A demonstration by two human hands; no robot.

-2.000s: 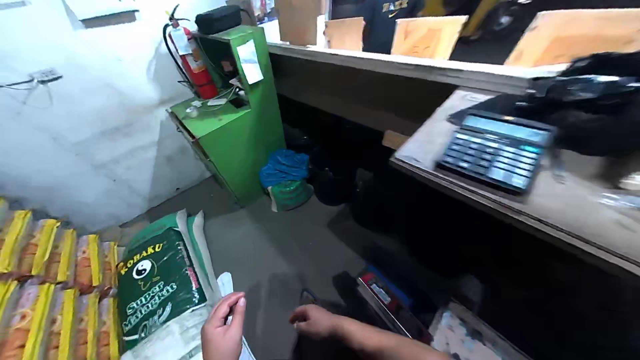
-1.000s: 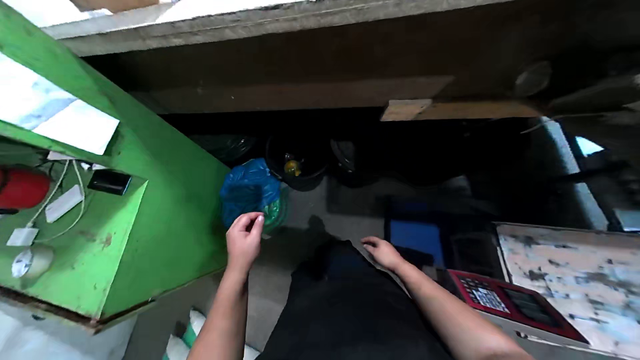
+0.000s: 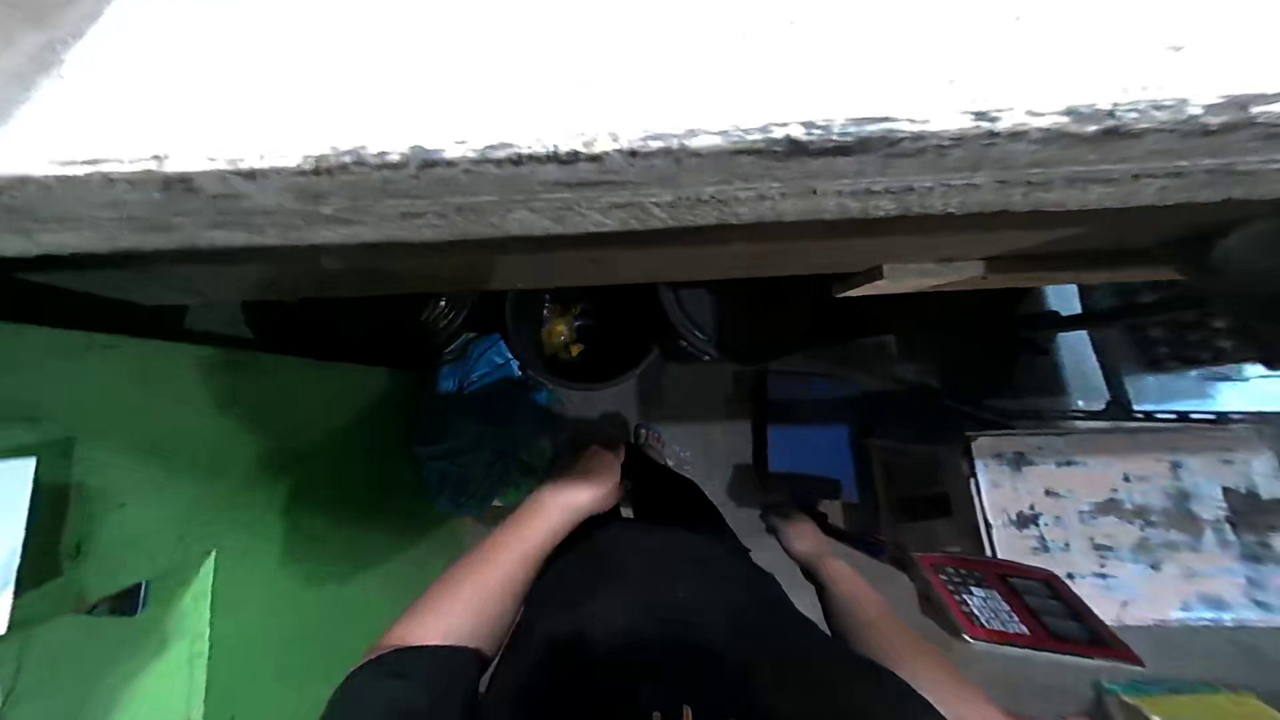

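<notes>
My left hand [image 3: 592, 482] hangs beside my dark-clothed leg, fingers curled; whether it holds anything is too dark to tell. Just up and left of it lies a blue plastic bag [image 3: 478, 364] over a dark bundle. Above the hand stands a round black bucket [image 3: 610, 362] with something yellow inside. My right hand [image 3: 797, 532] is lowered on the other side of my body, close below a blue object [image 3: 812, 452] on the floor. Its fingers are in shadow, and a dark shape lies at them; a grip on it cannot be made out.
A pale counter edge [image 3: 640, 200] crosses the view above. The side of a green cabinet [image 3: 320, 480] fills the left. At the right are a red box [image 3: 1030, 610] with dark panels and a pale, dark-spotted board [image 3: 1130, 520]. A wooden piece [image 3: 910, 278] sits beneath the counter.
The view has swung down and closer to the counter. Both hands are now low beside my body; two seconds ago they were raised in front of me.
</notes>
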